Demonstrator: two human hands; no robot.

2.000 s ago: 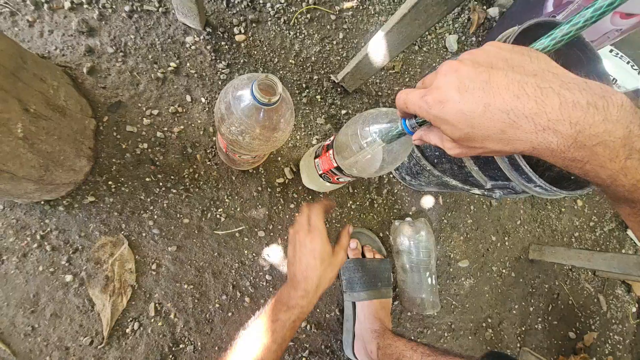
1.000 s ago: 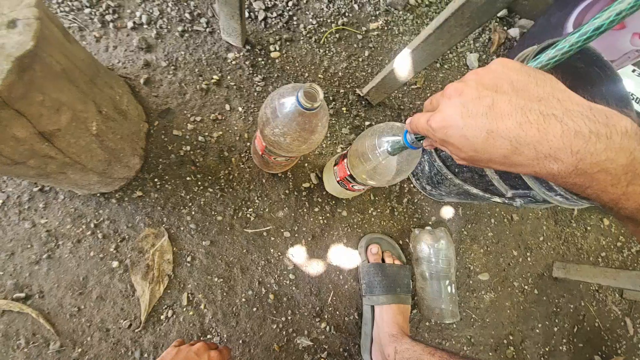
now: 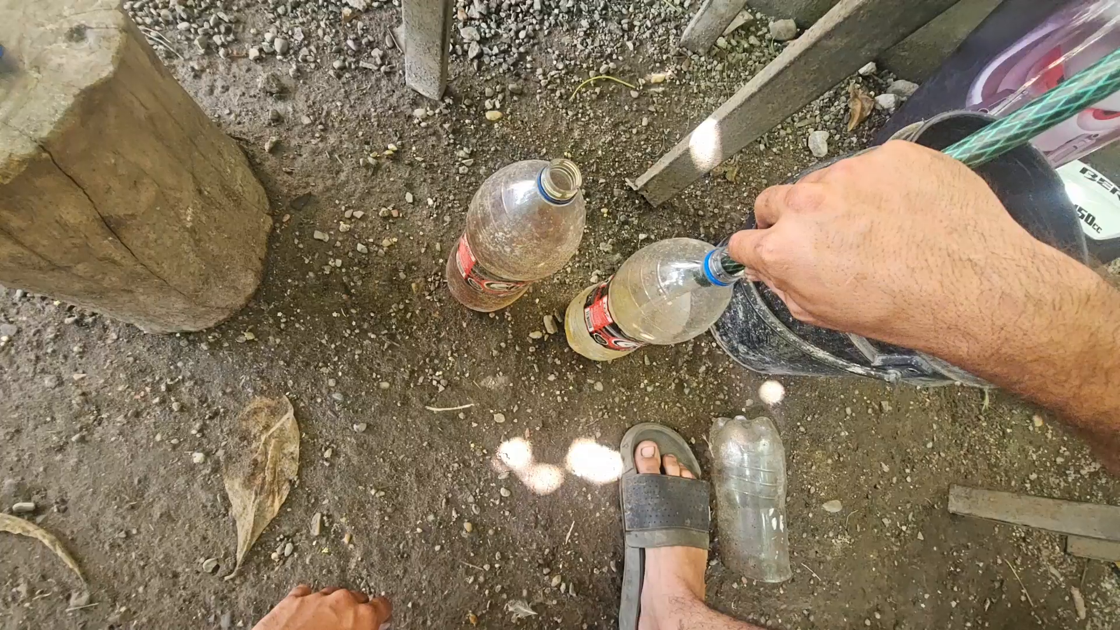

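My right hand (image 3: 840, 236) grips a green braided hose (image 3: 1041, 109) at the mouth of a clear plastic bottle (image 3: 669, 289). This bottle has a blue neck ring, a red and black label and some yellowish liquid near its base. To its left stands a second labelled plastic bottle (image 3: 525, 227), uncapped. My left hand (image 3: 325, 610) shows only in part at the bottom edge, near the ground, with no object visible in it; its fingertips are partly out of view.
A black bucket (image 3: 779, 337) stands beneath my right forearm. A tree stump (image 3: 131, 192) is at the left, and wooden legs (image 3: 752, 105) rise at the top. A clear plastic bottle piece (image 3: 751, 499) lies beside my sandalled foot (image 3: 667, 516).
My left hand has drawn back from near the bottles to the bottom edge. My right hand stays at the bottle mouth with the hose. The view has shifted.
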